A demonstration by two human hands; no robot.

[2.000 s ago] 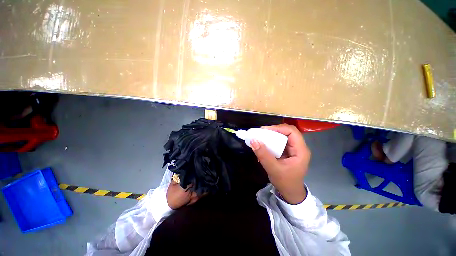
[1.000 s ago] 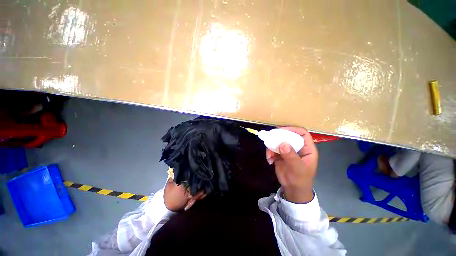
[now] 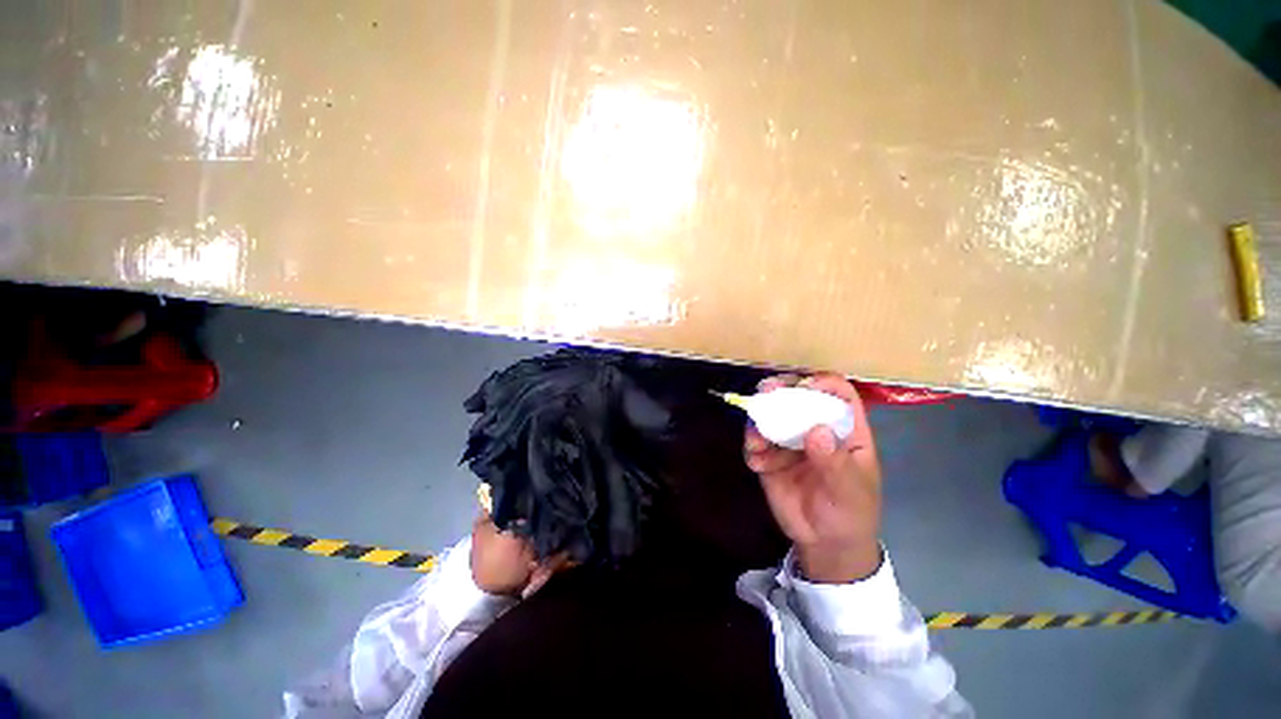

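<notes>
The black shaggy workpiece (image 3: 569, 450) is held below the bench edge, over my lap. My left hand (image 3: 509, 556) grips it from below at its lower left; the fingers are partly hidden under the black strips. A small pale part (image 3: 485, 499) pokes out beside that hand. My right hand (image 3: 822, 478) holds the white glue bottle (image 3: 801, 417) to the right of the workpiece. Its thin yellowish nozzle points left and does not touch the black strips.
The shiny tan bench (image 3: 829, 183) spans the top, with a yellow stick (image 3: 1246, 271) at its right. A blue crate (image 3: 148, 562) and red stool (image 3: 127, 386) stand at left. A blue stool (image 3: 1124, 527) and a person's grey-clad leg (image 3: 1247, 513) are at right.
Compared with two seconds ago, the glue bottle has moved right, away from the black workpiece. The pale part at the workpiece's top no longer shows. The view has shifted slightly.
</notes>
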